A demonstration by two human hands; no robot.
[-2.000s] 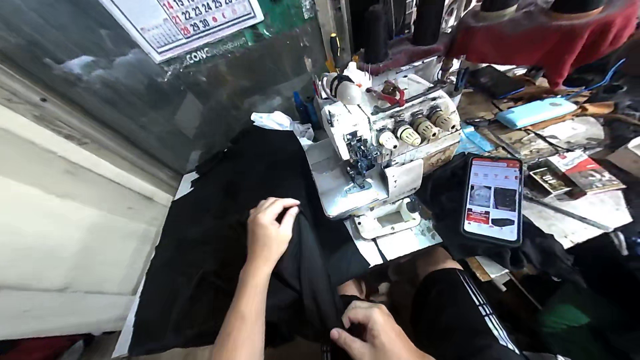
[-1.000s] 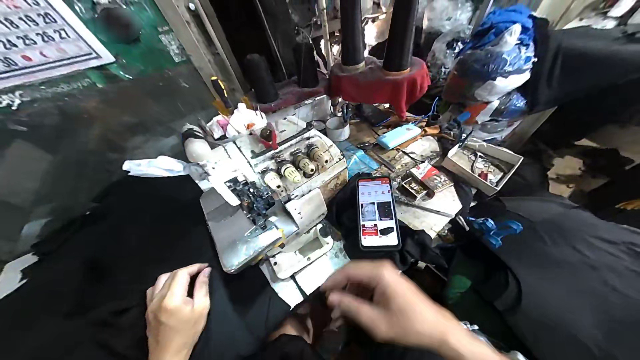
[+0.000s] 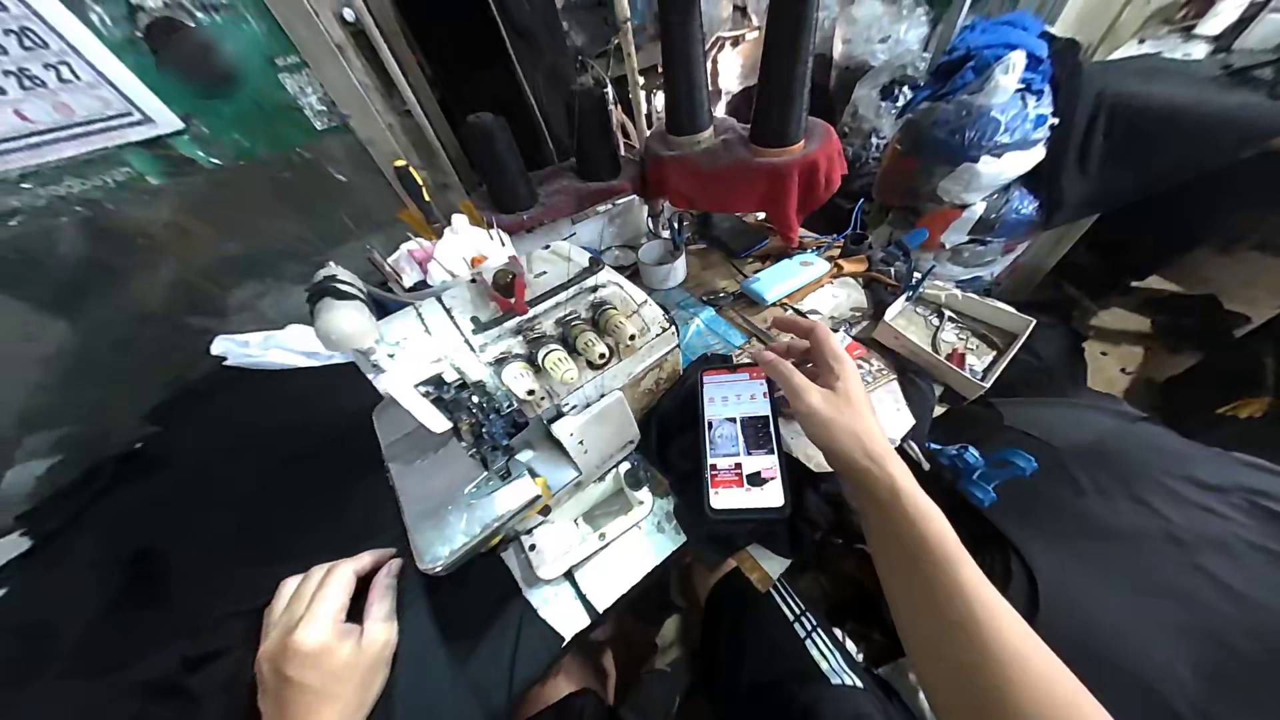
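Observation:
My left hand (image 3: 330, 635) rests, fingers curled, on black fabric (image 3: 220, 520) left of a white overlock sewing machine (image 3: 520, 400). The fabric spreads over the table's left side and below the machine's metal bed plate. My right hand (image 3: 825, 395) hovers by the upper right edge of a smartphone (image 3: 742, 440), thumb and fingers apart, holding nothing that shows. The phone lies screen up and lit on dark cloth, right of the machine. Whether a fingertip touches it, I cannot tell.
Black thread cones (image 3: 500, 165) and a red cloth (image 3: 740, 175) stand behind the machine. Farther right are a light blue case (image 3: 786, 278), an open box of small parts (image 3: 955, 335), a blue plastic clamp-like item (image 3: 985, 470) and stuffed plastic bags (image 3: 975, 150).
My right hand has moved from near the machine's lower front up to the phone. My left hand stays on the black fabric. The view has swung to the right since the earliest frame.

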